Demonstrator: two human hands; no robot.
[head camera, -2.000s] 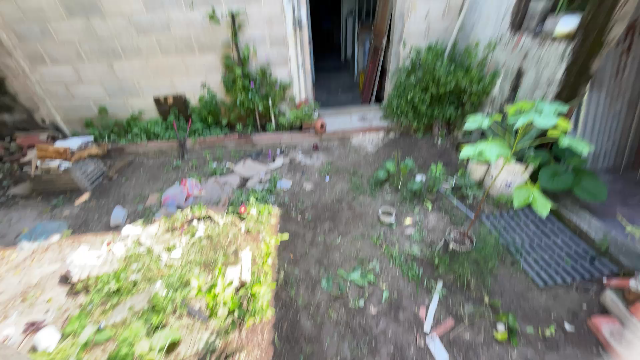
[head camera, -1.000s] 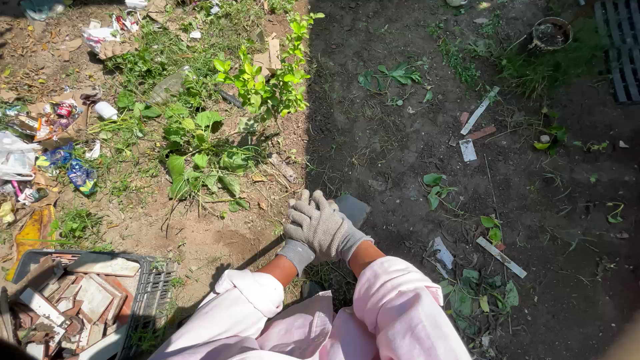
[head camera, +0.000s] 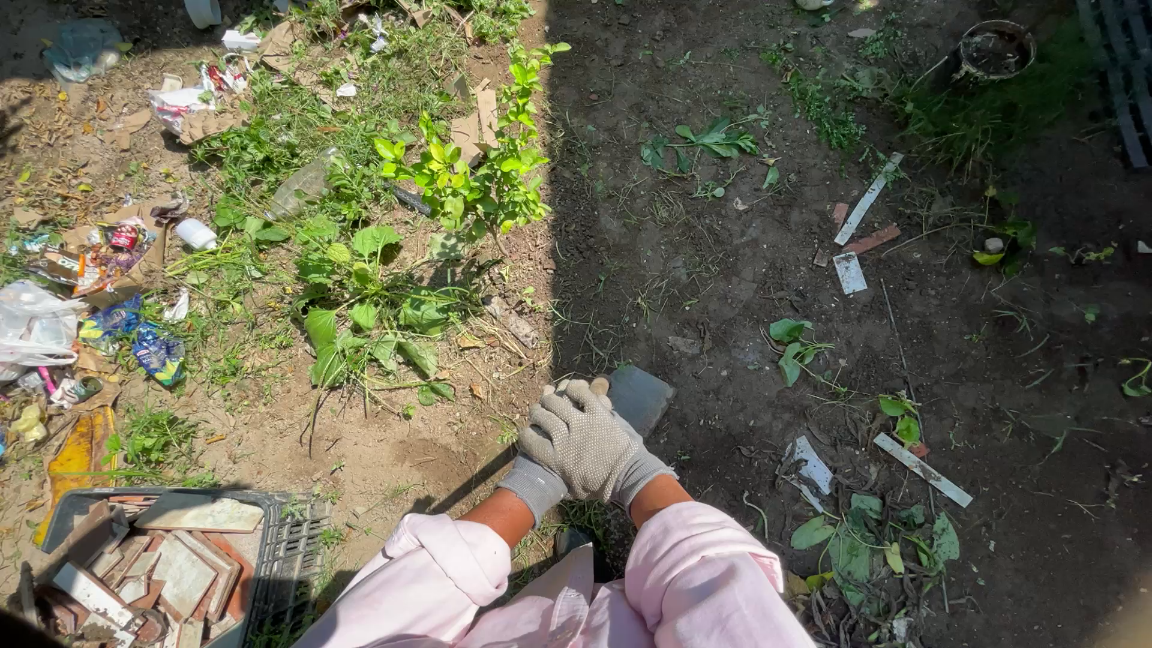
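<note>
Both my hands wear grey dotted work gloves and are clasped together at the lower middle of the head view. My right hand (head camera: 594, 450) lies over my left hand (head camera: 538, 463), hiding much of it. The rounded end of a wooden tool handle (head camera: 599, 386) shows at their fingertips; the fingers close around it, though the grip is partly hidden. Beside them on the right is a flat dark grey blade or plate (head camera: 641, 400). Whether it joins the handle is hidden by the gloves.
A black plastic crate (head camera: 292, 549) holds broken tiles at lower left. Litter and a white plastic bag (head camera: 36, 324) lie at left. A leafy sapling (head camera: 495, 171) stands ahead. Pale strips (head camera: 922, 470) and a round pot (head camera: 996, 49) are at right.
The view has swung down from the wall and doorway to the ground. My clasped gloved hands, out of view two seconds ago, hold much the same pose as one second ago.
</note>
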